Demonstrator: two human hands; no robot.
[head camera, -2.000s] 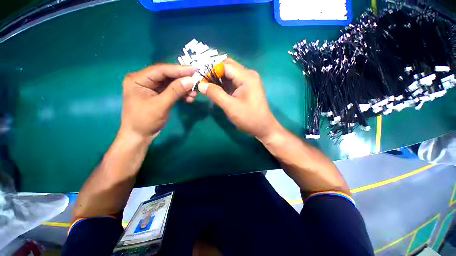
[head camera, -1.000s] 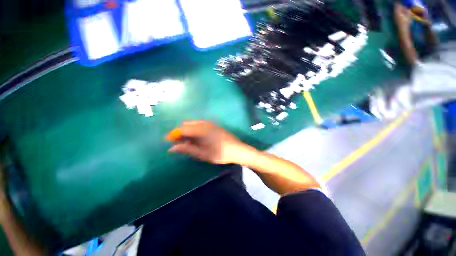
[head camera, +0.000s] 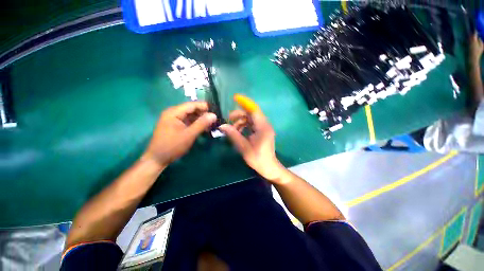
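A bunch of thin black wires (head camera: 213, 87) stands out from my left hand (head camera: 178, 128) toward the far side, with pale tips spread at its far end. My left hand's thumb and fingers pinch it near its near end. A small white connector housing (head camera: 217, 133) shows below the fingertips. My right hand (head camera: 255, 135) is just right of the bunch, its fingers apart and the orange-covered finger raised; whether the thumb touches the housing is unclear. Loose white housings (head camera: 187, 75) lie in a heap beyond my left hand.
A large pile of black harnesses (head camera: 361, 58) lies at the right, white blocks along its near edge. Blue trays (head camera: 186, 24) with white parts stand at the far edge. A white strip (head camera: 9, 125) lies far left. Another person's arm (head camera: 476, 69) shows at the right edge.
The view swung right and partly back. My left hand, at the far left edge one second ago, is back in the middle with a wire bunch. My right hand is now beside it.
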